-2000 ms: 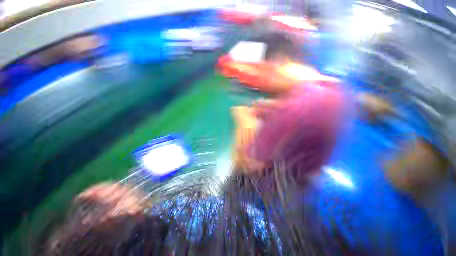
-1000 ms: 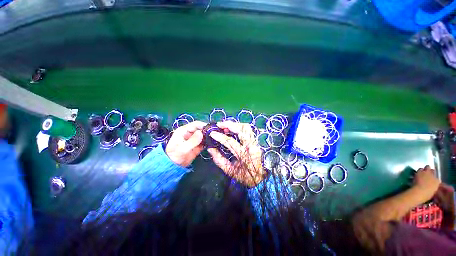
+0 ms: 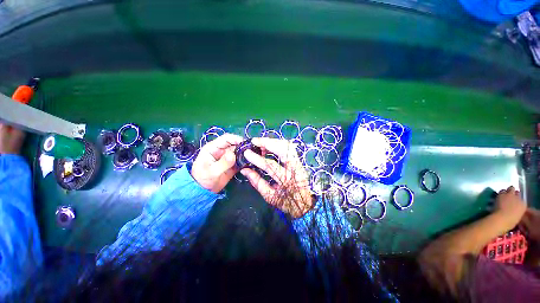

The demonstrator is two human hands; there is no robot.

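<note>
A dark round body point(image 3: 244, 155) is held between my two hands at the middle of the bench. My left hand point(image 3: 214, 164) grips its left side with thumb and fingers. My right hand point(image 3: 285, 175) grips its right side, fingers bent over it. Several silvery-dark open rings point(image 3: 375, 208) lie right of and behind my hands. Several dark round bodies point(image 3: 152, 158) lie to the left, one touching a ring point(image 3: 128, 135). White thin hoops lie piled in a blue tray point(image 3: 353, 166) at the right. Fine detail on the held body is hidden by my fingers.
A round dark dish point(image 3: 90, 173) with small parts and a green-white disc point(image 3: 50, 144) are at the left. A single round unit point(image 3: 66, 216) lies near them. A neighbour's sleeve and orange tool point(image 3: 23, 93) show far left. A neighbour's arm point(image 3: 468, 239) and red crate point(image 3: 506, 248) are at the right.
The view has swung down from a blurred sideways look to the bench. Since one second ago, both hands stay on the dark body, and the orange tool has appeared at the left.
</note>
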